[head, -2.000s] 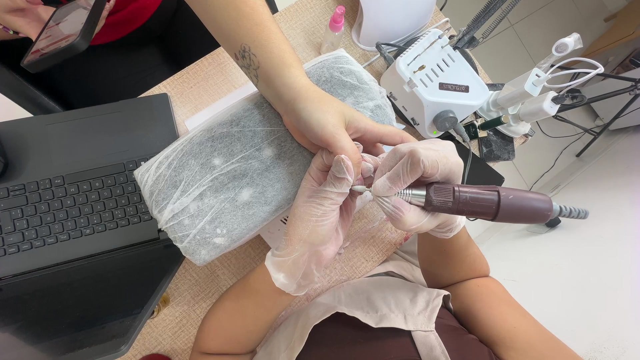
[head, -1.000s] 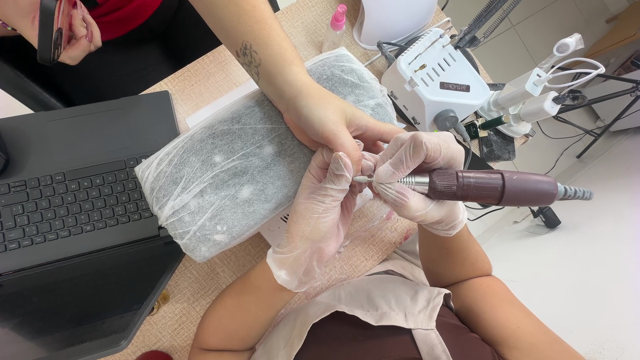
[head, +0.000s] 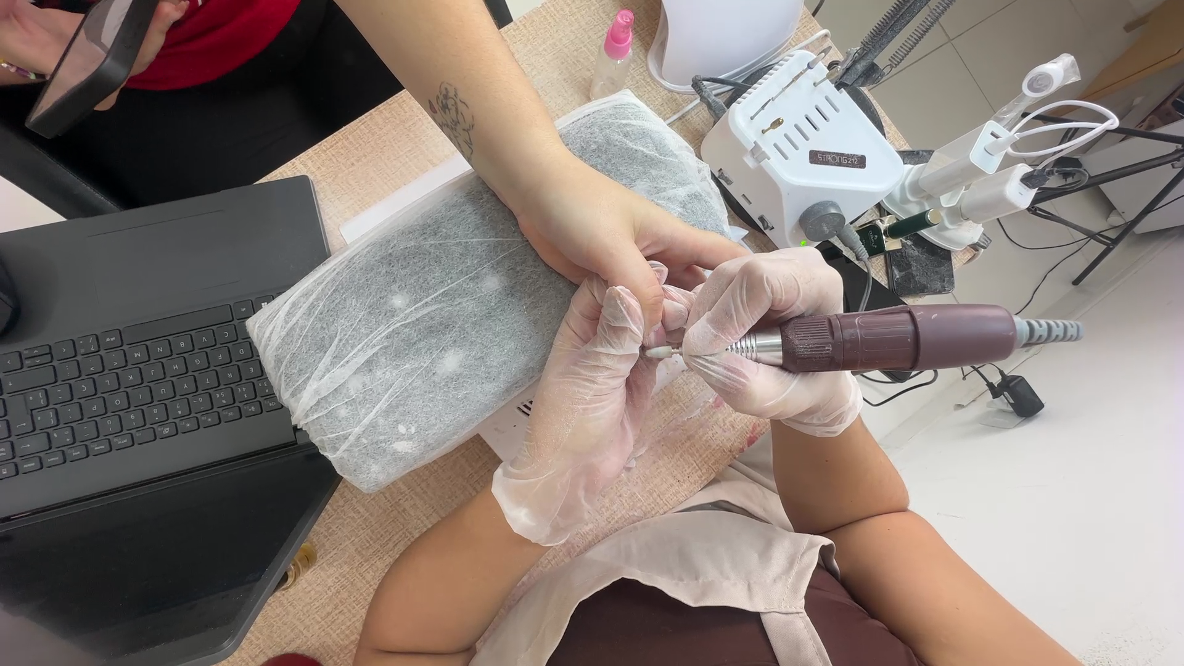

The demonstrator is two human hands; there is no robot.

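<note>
My left hand [head: 592,398], in a translucent glove, grips the thumb of another person's hand [head: 592,217], which rests palm down over a cushion [head: 435,324] wrapped in white non-woven cover. My right hand [head: 772,338], gloved too, holds a brown electric nail drill handpiece [head: 902,339] near its metal collar. Its pale bit [head: 661,352] points left, at the held thumb's tip between my hands. Whether the bit touches the nail cannot be told. The handpiece's ribbed cord end points right.
An open black laptop [head: 139,222] lies at left. A white drill control box [head: 800,139], a pink-capped spray bottle [head: 612,55] and a white lamp base [head: 717,37] stand at the back. White plugs and cables [head: 990,157] are at right. The other person holds a phone [head: 88,65].
The other person's phone has turned and shifted at the upper left. My hands keep nearly the same place, with the handpiece tilted slightly differently.
</note>
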